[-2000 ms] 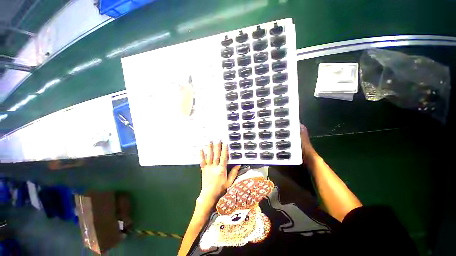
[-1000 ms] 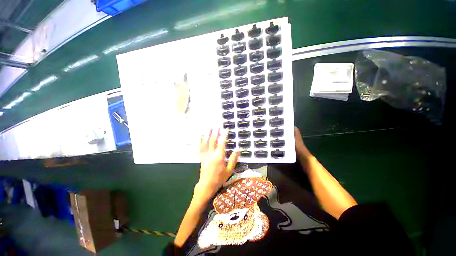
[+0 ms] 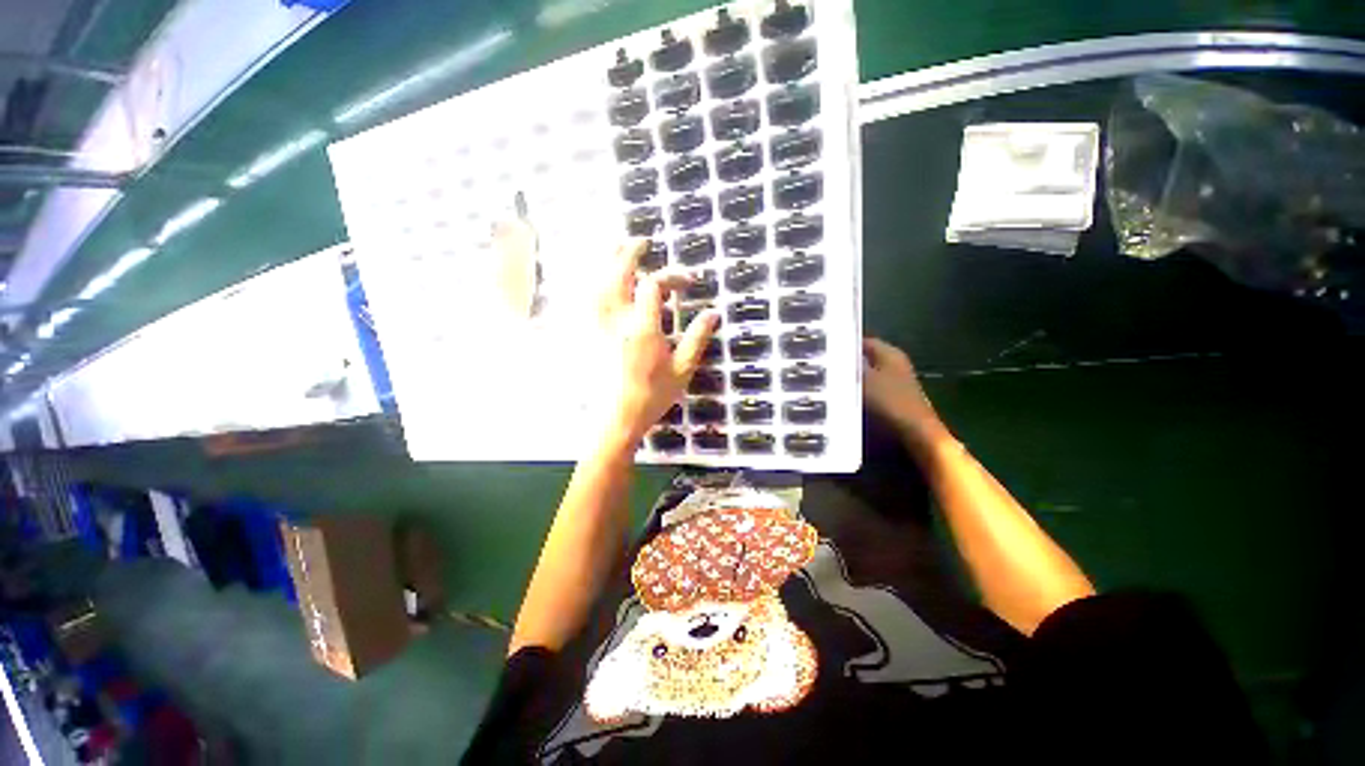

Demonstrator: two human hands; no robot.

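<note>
The white blister tray [image 3: 449, 359] lies in front of me, tilted a little. Black plastic parts [image 3: 801, 229] fill rows of pockets on its right side. The left side holds no black parts. A tan piece [image 3: 517, 267] lies on that bare side. My left hand [image 3: 651, 337] is over the tray at the left edge of the black rows, fingers spread, fingertips at the parts. I cannot tell if it touches one. My right hand [image 3: 889, 382] is at the tray's lower right edge, partly hidden; its grip is unclear.
A white slip stack [image 3: 1027, 180] and a crumpled clear bag [image 3: 1235, 180] lie right of the tray. A metal rail [image 3: 1048, 72] runs behind them. A blue bin [image 3: 364, 337] shows at the tray's left edge. A cardboard box [image 3: 347, 591] stands on the floor at lower left.
My left hand has moved up from the tray's near edge onto the black rows. My right hand stays by the right edge. The view has shifted, and the tray shows higher in it.
</note>
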